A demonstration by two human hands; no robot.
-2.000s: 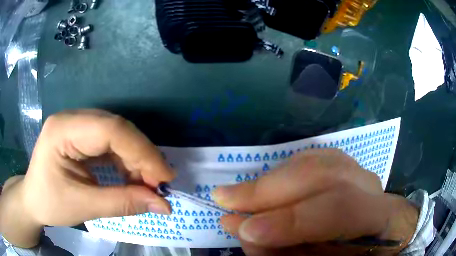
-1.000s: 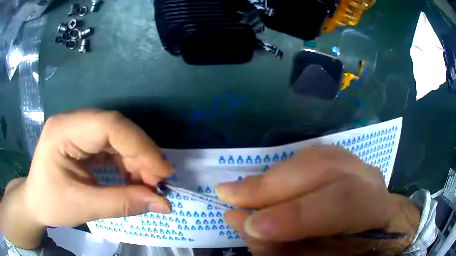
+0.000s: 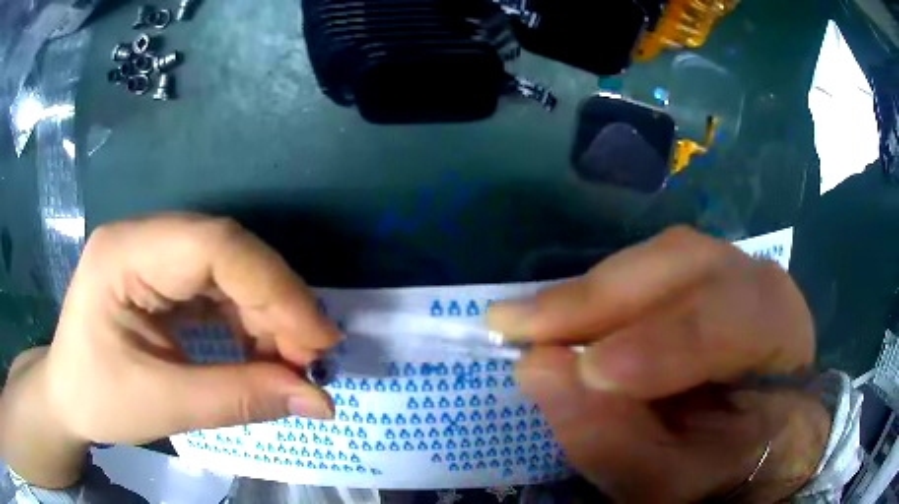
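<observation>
My left hand [image 3: 187, 335] pinches a tiny dark component [image 3: 319, 372] between thumb and forefinger, over the left part of the sheet. My right hand [image 3: 670, 354] holds slim tweezers [image 3: 508, 341]. Their front part is blurred and points left toward the component; whether the tips hold anything cannot be told. Their dark rear shows behind my right fingers. The white release sheet [image 3: 394, 471] with rows of small blue stickers [image 3: 473, 402] lies under both hands, partly covered by them. It has bare white patches where no stickers show.
Loose silver-black components [image 3: 143, 67] lie upper left. A ribbed black module stack [image 3: 424, 84] stands at the top, beside black modules with orange flex cables [image 3: 680, 30]. A single dark module [image 3: 624, 143] lies right of centre. White paper [image 3: 841, 113] lies far right, clear plastic [image 3: 59, 187] far left.
My right hand and the tweezers have moved right and up, and the tips have come away from the component. My left hand has barely moved.
</observation>
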